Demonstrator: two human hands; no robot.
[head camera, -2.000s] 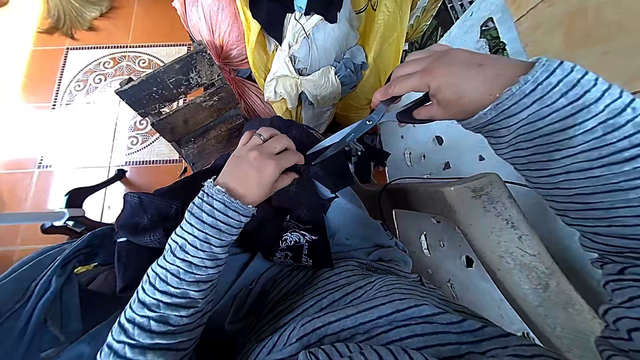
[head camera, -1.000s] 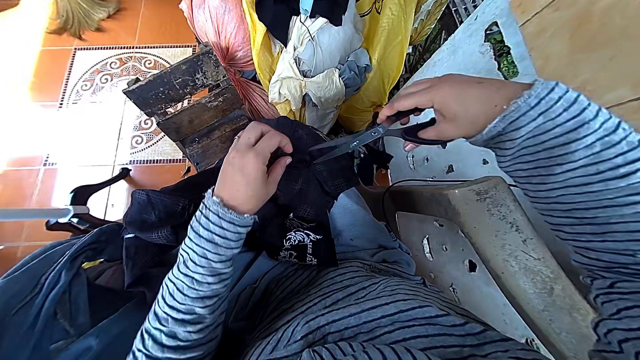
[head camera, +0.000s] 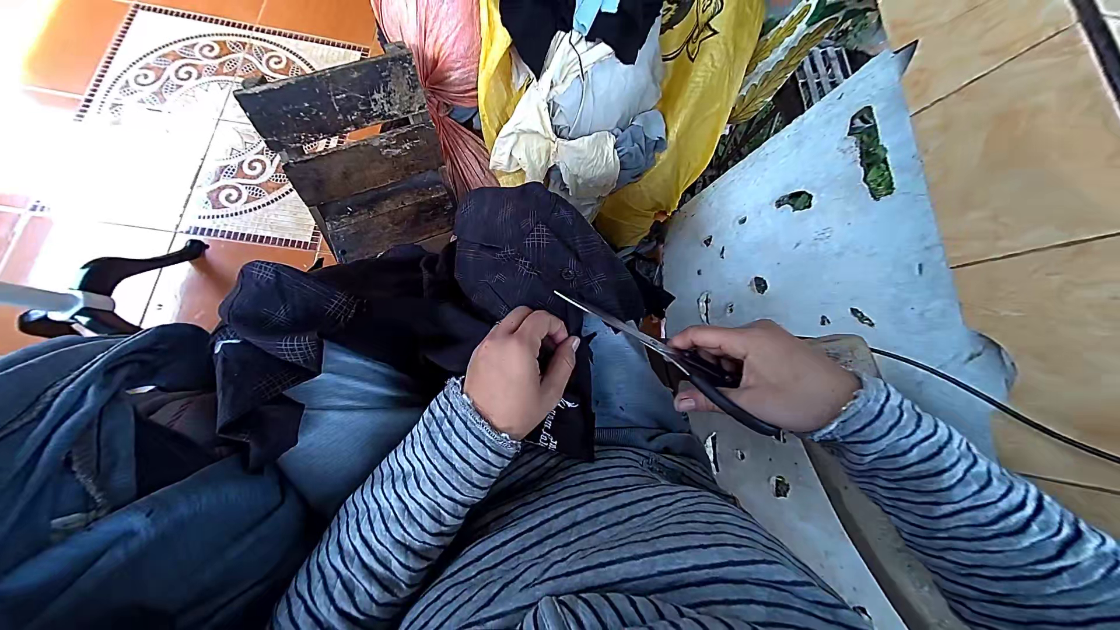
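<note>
Dark patterned cloth (head camera: 538, 245) lies bunched across my lap, with white print on one lower part. My left hand (head camera: 522, 367) pinches an edge of this cloth between thumb and fingers. Black-handled scissors (head camera: 632, 332) are in my right hand (head camera: 761, 376), fingers around the handles. Their blades point up and left, over the cloth's near edge and just above my left fingertips. Whether the blades are slightly apart cannot be told.
Blue denim (head camera: 131, 525) is heaped at the left. Beyond the cloth stand a dark wooden slatted piece (head camera: 367, 149), a pink sack (head camera: 437, 61) and a yellow bag (head camera: 717, 96) with pale cloth scraps. A white board with holes (head camera: 814, 254) and a black cord (head camera: 989, 398) are at the right.
Both hands have come lower, toward my body. The scissors now point up and left; earlier the blades pointed down and left into the cloth. A rounded part of the cloth now lies spread above my left hand.
</note>
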